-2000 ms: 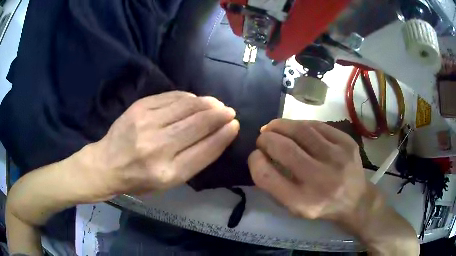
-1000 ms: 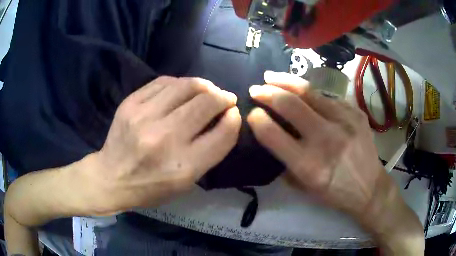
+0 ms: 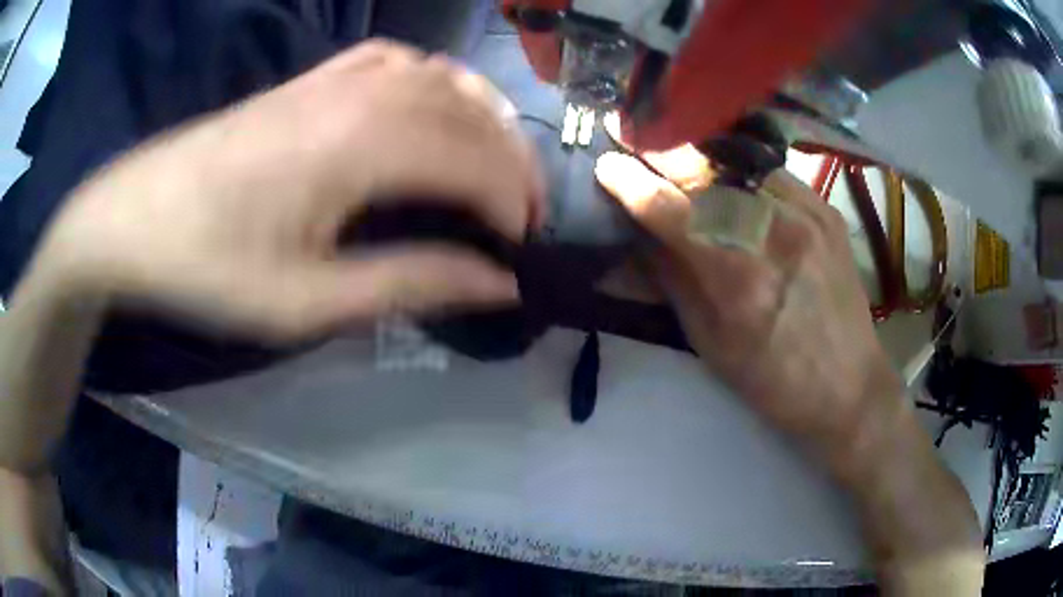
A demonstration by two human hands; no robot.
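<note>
A dark garment (image 3: 152, 58) lies bunched at the left of the machine, and its edge runs between my hands in front of the presser foot (image 3: 578, 125). My left hand (image 3: 350, 198) is blurred and grips a dark fold of the garment between thumb and fingers. My right hand (image 3: 758, 268) is on the garment edge, its fingertips close to the right of the foot; some fingers are behind the knurled knob (image 3: 732, 217). A short black loop (image 3: 585, 379) hangs from the cloth edge. A blurred white label (image 3: 410, 348) shows below my left hand.
The red and white sewing machine head (image 3: 746, 70) is above my hands. Red and orange-yellow scissors (image 3: 898, 233) lie at the right, near a black thread bundle (image 3: 991, 402). A printed scale (image 3: 490, 542) runs along the near edge of the white table (image 3: 490, 455).
My left hand has moved up and left, lifting and folding the cloth. The near cloth edge and black loop have moved toward the machine. The white label has come into view.
</note>
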